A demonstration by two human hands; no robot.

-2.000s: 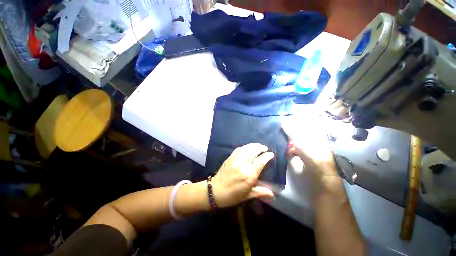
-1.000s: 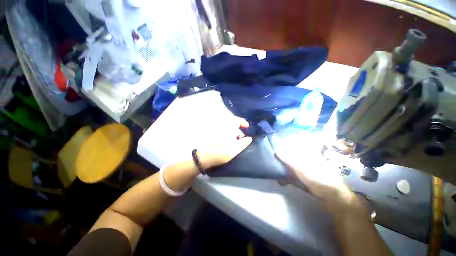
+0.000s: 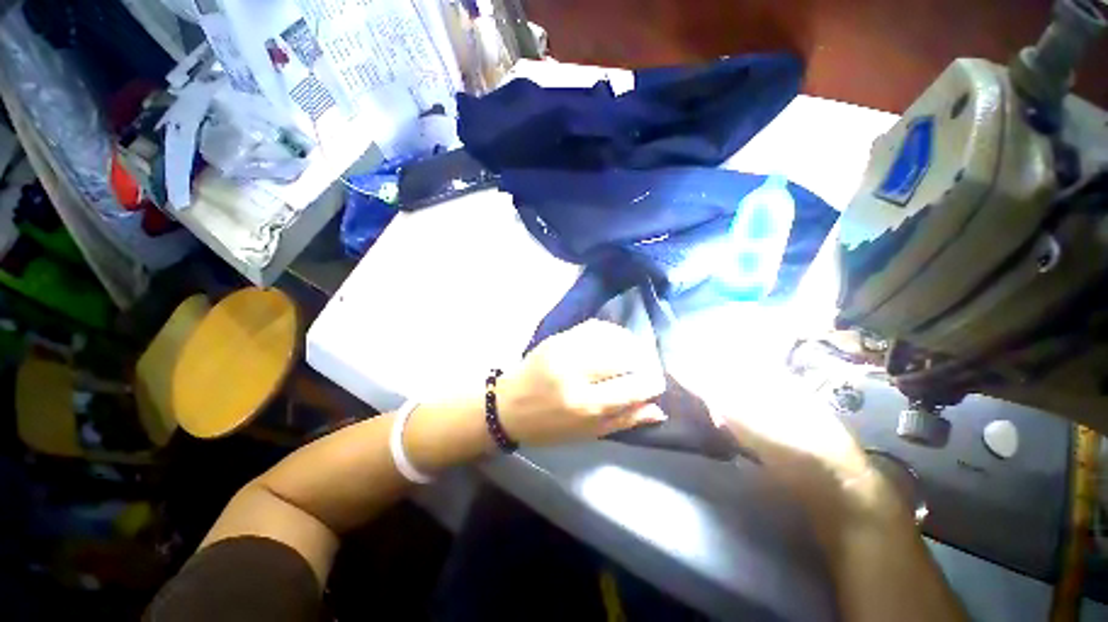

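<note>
A dark navy garment (image 3: 632,134) lies bunched over the white table, its near part folded up under both hands. My left hand (image 3: 589,383) has its fingers curled on the near fold of the cloth and pinches it. My right hand (image 3: 778,425) is beside it at the cloth's right edge, mostly washed out by lamp glare; a thin dark tip shows near its fingers, and I cannot tell what it holds. A bright bluish-white translucent object (image 3: 756,237) lies on the cloth. The beige sewing machine head (image 3: 960,231) stands at the right.
A black phone-like rectangle (image 3: 444,180) lies at the table's left edge. Papers and plastic bags (image 3: 316,73) fill the left shelf. A round wooden stool (image 3: 237,362) stands at left. A white disc (image 3: 1001,439) lies on the bed plate, with a yellow-brown ruler (image 3: 1077,522) at its right.
The near cloth, flat two seconds ago, is now folded up. My left hand has moved back toward the right hand from farther up the cloth. The camera view has shifted.
</note>
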